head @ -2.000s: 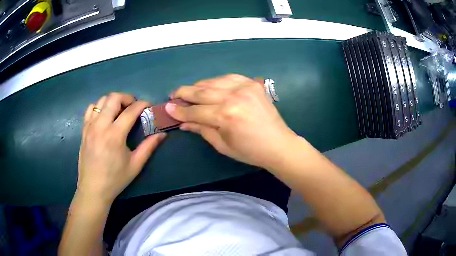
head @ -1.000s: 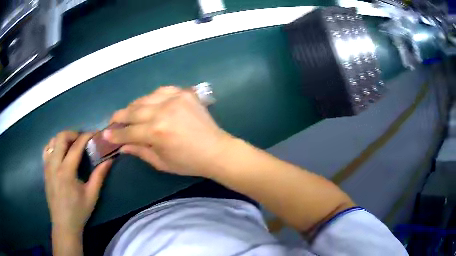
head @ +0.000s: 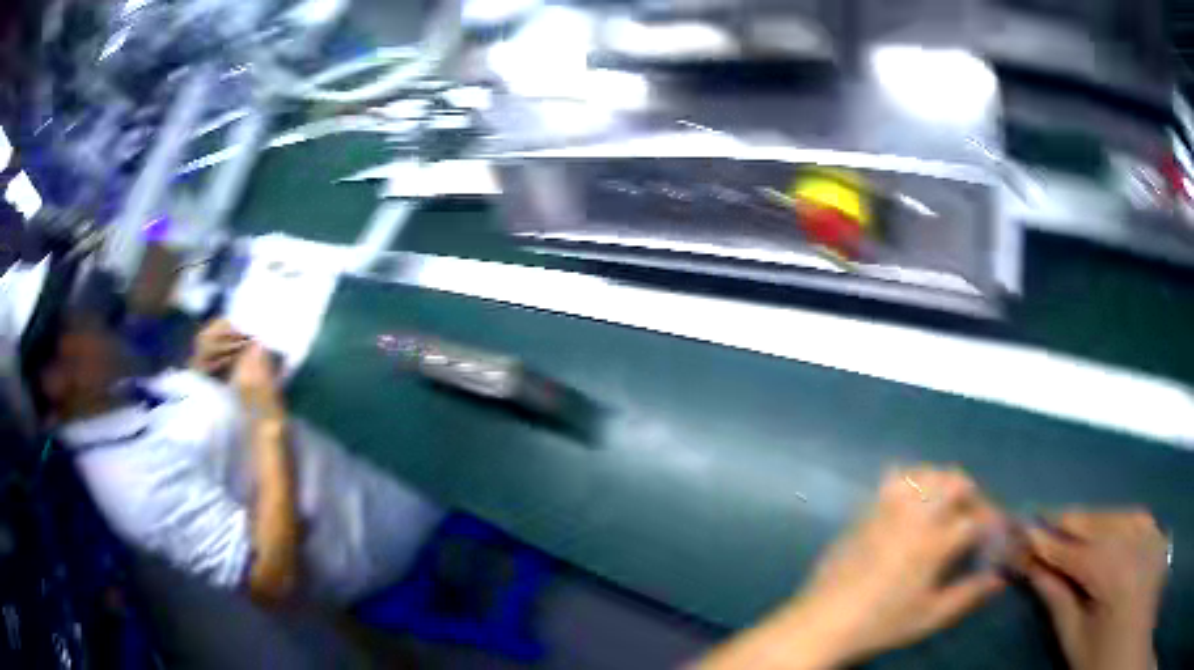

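The view is blurred. My left hand (head: 923,550), with a ring, is at the lower right over the green bench. Its fingers are closed on the near end of a narrow grey panel (head: 1002,543), which is mostly hidden between the hands. My right hand (head: 1106,576) is just right of it, fingers bent down over the panel. A dark brownish edge shows at its fingertips, where the brown block was held in the earlier frames; its outline is not clear now. A small pale spot shows at the right hand's outer edge.
A small group of panels (head: 478,373) lies on the green bench (head: 681,511). A white rail (head: 786,343) runs behind. Beyond it stands a machine with a red and yellow emergency stop (head: 832,216). A neighbouring person (head: 170,471) sits at left by a white sheet (head: 282,295).
The view has swung left, so my hands now appear at the lower right. The large panel stack has left the picture; the neighbouring person and small panel group have come into it.
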